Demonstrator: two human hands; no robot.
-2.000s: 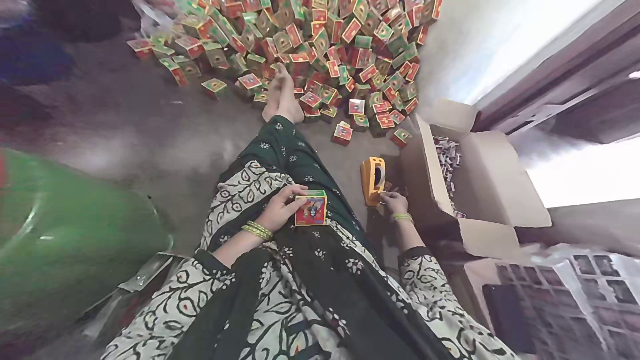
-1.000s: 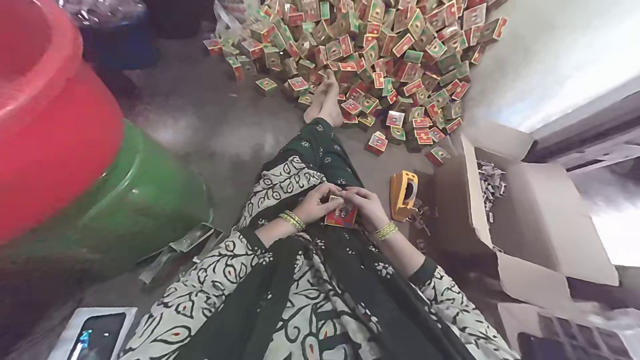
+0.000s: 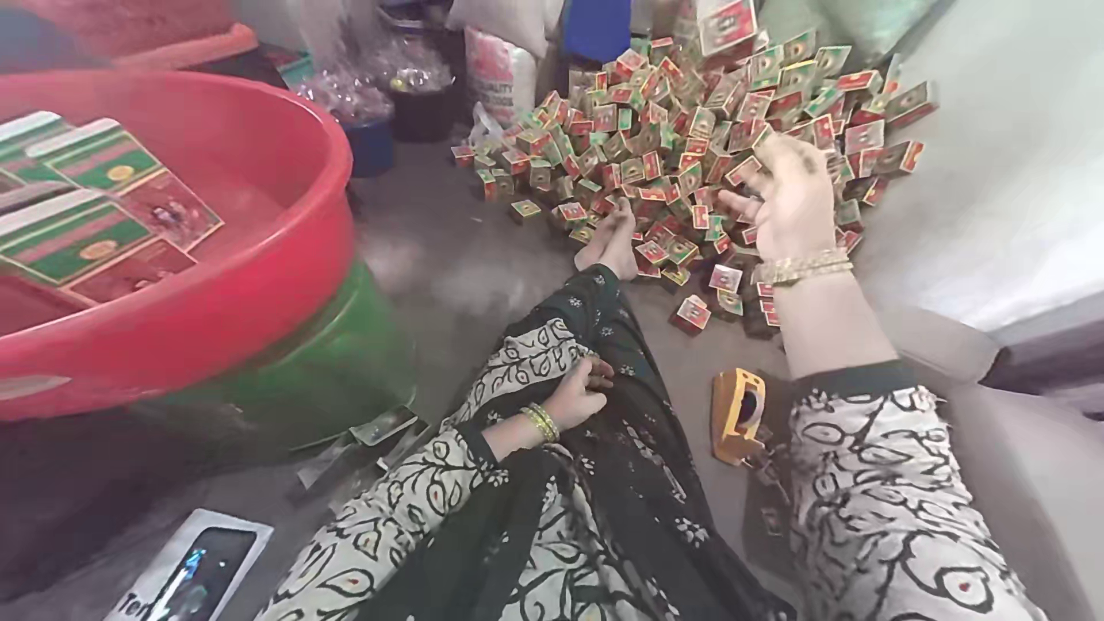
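Note:
My right hand (image 3: 789,194) is raised ahead over the pile of small red and green boxes (image 3: 655,147), fingers apart, with nothing seen in it. One small box (image 3: 726,28) appears at the top of the view, beyond that hand and apart from it. My left hand (image 3: 582,397) rests on my lap with loosely bent fingers and holds nothing that I can see. A yellow tape dispenser (image 3: 738,416) stands on the floor right of my legs.
At left a red plastic tub (image 3: 323,224) holds flat printed cartons (image 3: 103,207) above a green container (image 3: 345,345). Near the lower left lies a box with a phone picture (image 3: 194,569). Bags and buckets (image 3: 423,95) stand behind. A cardboard box (image 3: 992,483) is at right.
The right hand has moved from the lap out toward the pile. The small box held at my lap earlier is gone from there. The view has swung left, showing more of the red tub.

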